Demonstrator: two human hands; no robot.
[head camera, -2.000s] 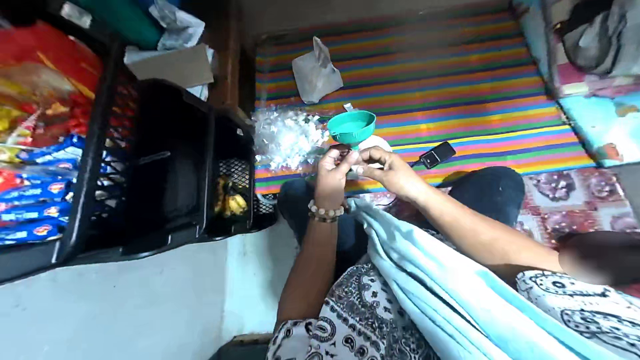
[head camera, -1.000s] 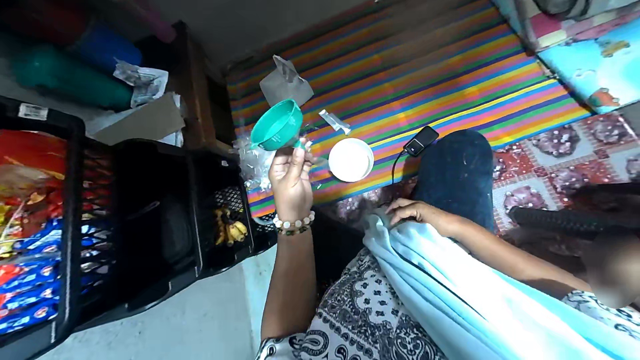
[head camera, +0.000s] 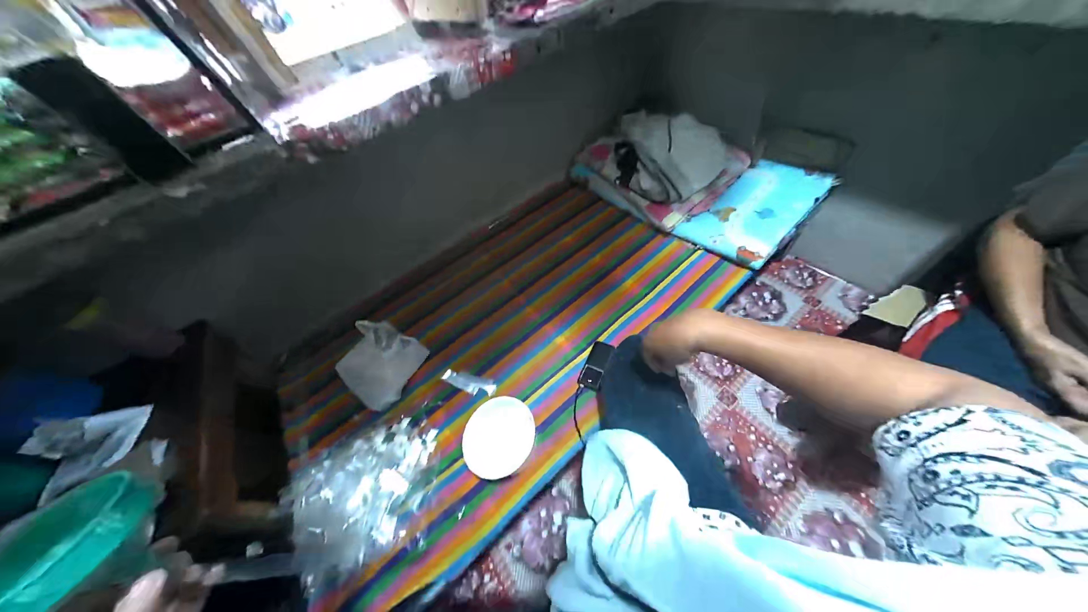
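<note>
My left hand (head camera: 170, 582) is at the lower left edge, blurred and partly cut off, closed around the lower part of a green plastic funnel or bowl (head camera: 81, 535). A thin clear strip shows beside its fingers. My right hand (head camera: 671, 340) rests on my knee, its fingers curled down and partly hidden. Left of that knee, a black device with a cable (head camera: 597, 365) lies on the striped mat (head camera: 527, 297). A round white container (head camera: 499, 438), a small tube or packet (head camera: 468, 382) and a pile of clear plastic pieces (head camera: 365, 493) also lie on the mat.
A crumpled plastic bag (head camera: 382, 364) lies on the mat. Folded bedding (head camera: 680, 170) is by the wall, next to a blue mat (head camera: 756, 208). Another person's arm (head camera: 1020, 272) shows at the right. Dark wooden furniture (head camera: 212, 442) stands at the left, below a window ledge (head camera: 408, 102).
The view has swung strongly toward the window and the right. My right hand has moved from the light blue cloth onto my knee. The green piece is still in my left hand.
</note>
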